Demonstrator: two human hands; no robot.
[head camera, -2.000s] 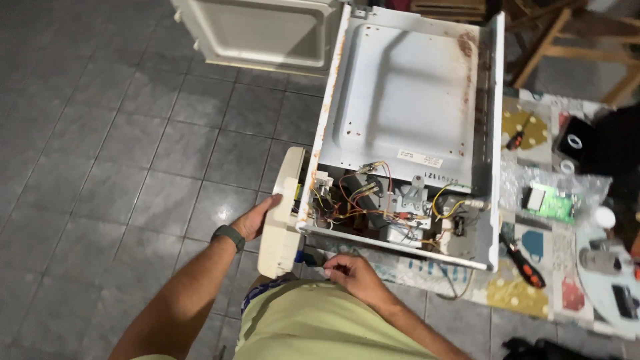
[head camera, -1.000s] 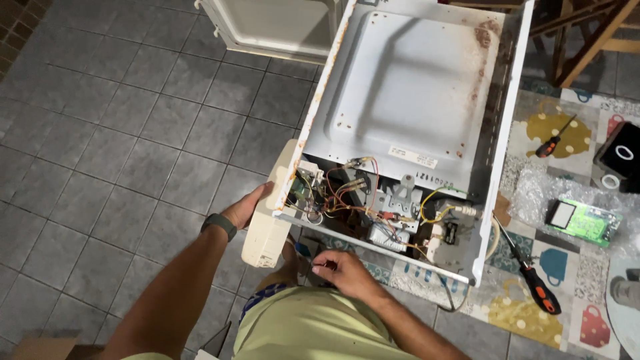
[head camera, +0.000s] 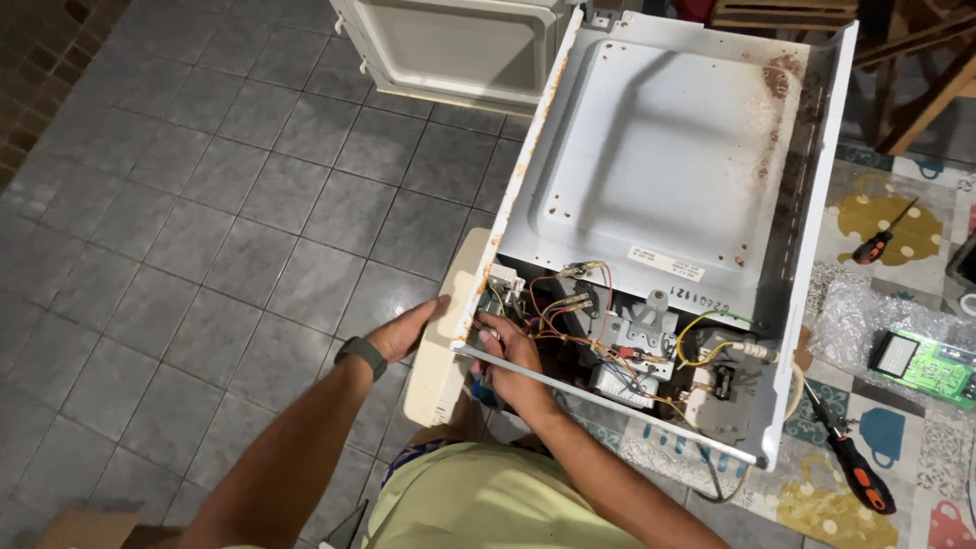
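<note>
An appliance with a white metal casing (head camera: 663, 152), rusty at its edges, stands with its wiring compartment uncovered. My left hand (head camera: 408, 329), a dark watch on its wrist, rests against the cream plastic panel (head camera: 438, 358) at the casing's left side; its fingertips show at the panel's edge. My right hand (head camera: 512, 364) reaches over the casing's front edge into the compartment's left corner, fingers bent beside the wires; whether it grips something is hidden. Coloured wires (head camera: 568, 305) run right to a metal bracket (head camera: 637, 328) and a white connector (head camera: 755, 351).
On the patterned tablecloth (head camera: 808, 488) at the right lie a large screwdriver (head camera: 858, 465), a smaller screwdriver (head camera: 877, 244) and a green circuit board (head camera: 926, 366) on bubble wrap. A cream door (head camera: 457, 46) stands behind, over grey floor tiles. Wooden furniture (head camera: 930, 91) is at the upper right.
My right hand has moved from outside the casing's front edge, near my body, up into the wiring compartment. My left hand stays at the cream panel.
</note>
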